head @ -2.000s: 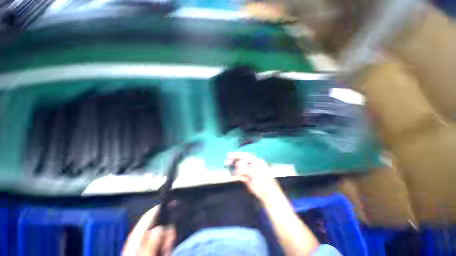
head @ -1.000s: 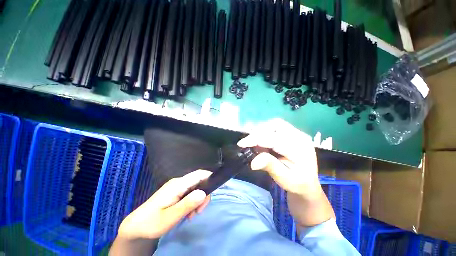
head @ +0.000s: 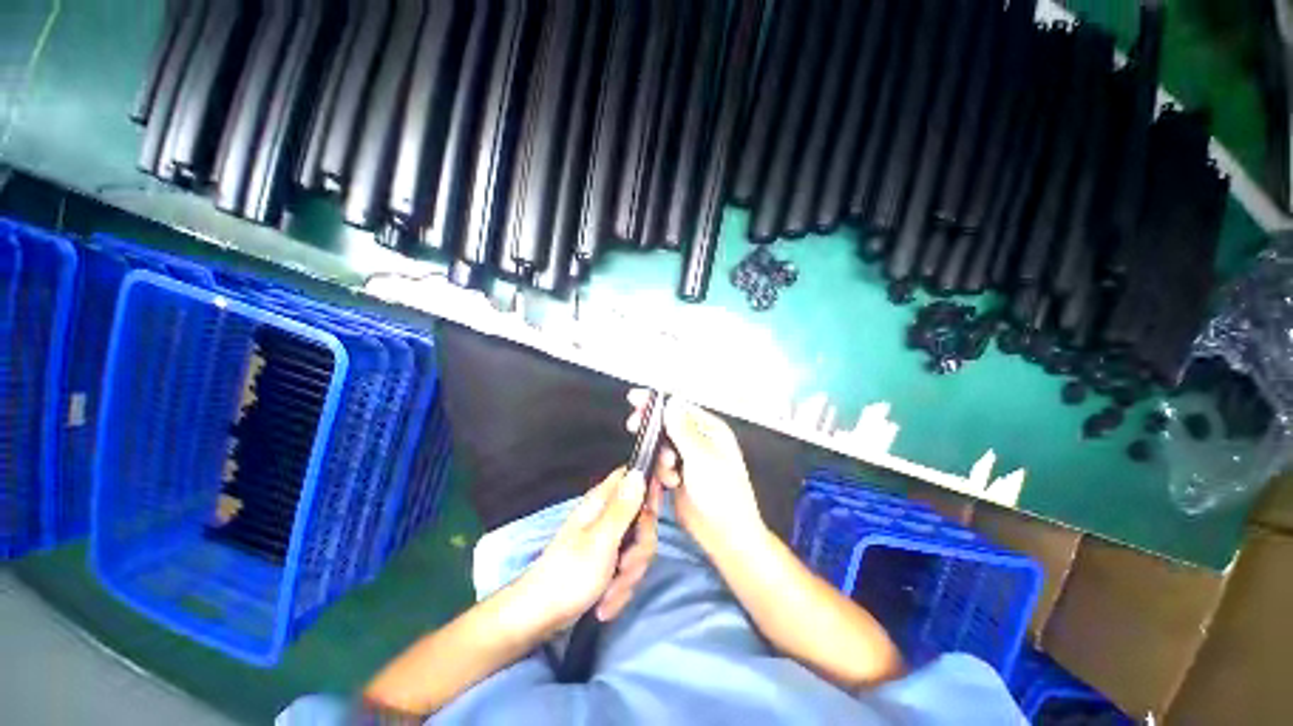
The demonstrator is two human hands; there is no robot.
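Observation:
A black tube point(head: 577, 648) is held over my lap, its upper end pointing away from me and its lower end down between my arms. My left hand point(head: 603, 546) is closed around its middle. My right hand point(head: 698, 461) is at the upper end, with fingers on both sides of the tube mouth. Whether a small black piece is in these fingers cannot be told. Rows of black tubes point(head: 475, 128) lie side by side on the green bench point(head: 837, 333). Small black round pieces point(head: 947, 335) lie in loose piles below the right-hand tubes.
Blue crates point(head: 213, 468) stand at the left below the bench, one with black tubes and tan strips inside. More blue crates point(head: 947, 560) stand at the lower right. A clear plastic bag point(head: 1231, 411) lies at the bench's right end. Brown cartons point(head: 1127, 603) are beside it.
The view has shifted, so the bench items appear larger and further right. The held tube has turned more upright. My right hand remains at its upper end, my left hand around it.

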